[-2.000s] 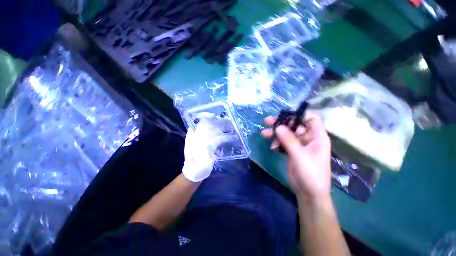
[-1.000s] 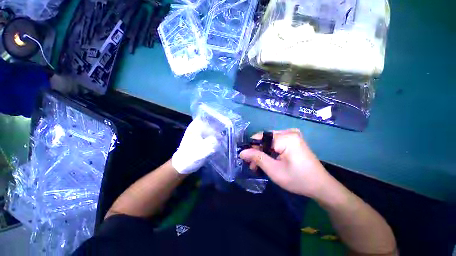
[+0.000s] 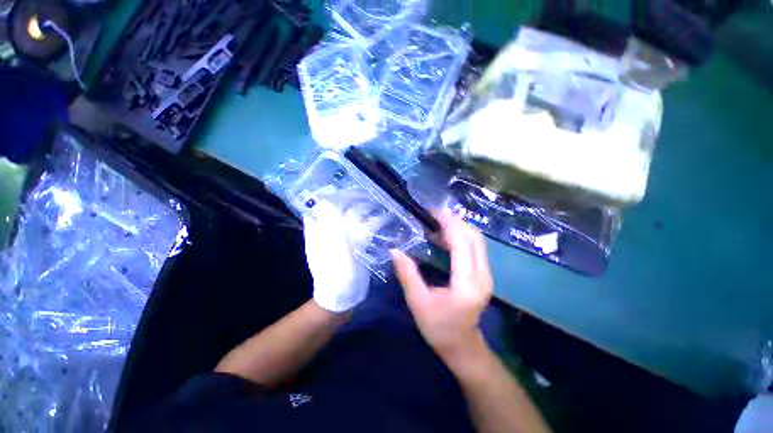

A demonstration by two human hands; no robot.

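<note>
My left hand (image 3: 336, 262), in a white glove, holds a clear plastic case (image 3: 360, 205) from below and behind, over my lap. Thin crinkled film shows around the case. A long black plastic part (image 3: 392, 188) lies along the case's upper right edge. My bare right hand (image 3: 449, 283) has its fingertips at the lower end of the black part and its thumb at the case's lower corner. Whether the part is seated on the case cannot be told.
A film-wrapped cream fixture (image 3: 555, 127) stands on a black base plate (image 3: 530, 232) at right. Bagged clear cases (image 3: 339, 97) lie on the green bench. A parts tray (image 3: 140, 123) with black parts is upper left. A bin of bagged cases (image 3: 93, 279) is left. A blue sleeve (image 3: 32, 110) shows far left.
The case has turned to face up more. The black part, bunched in my right fingers before, now lies along the case edge. My right hand has moved left and its fingers have spread.
</note>
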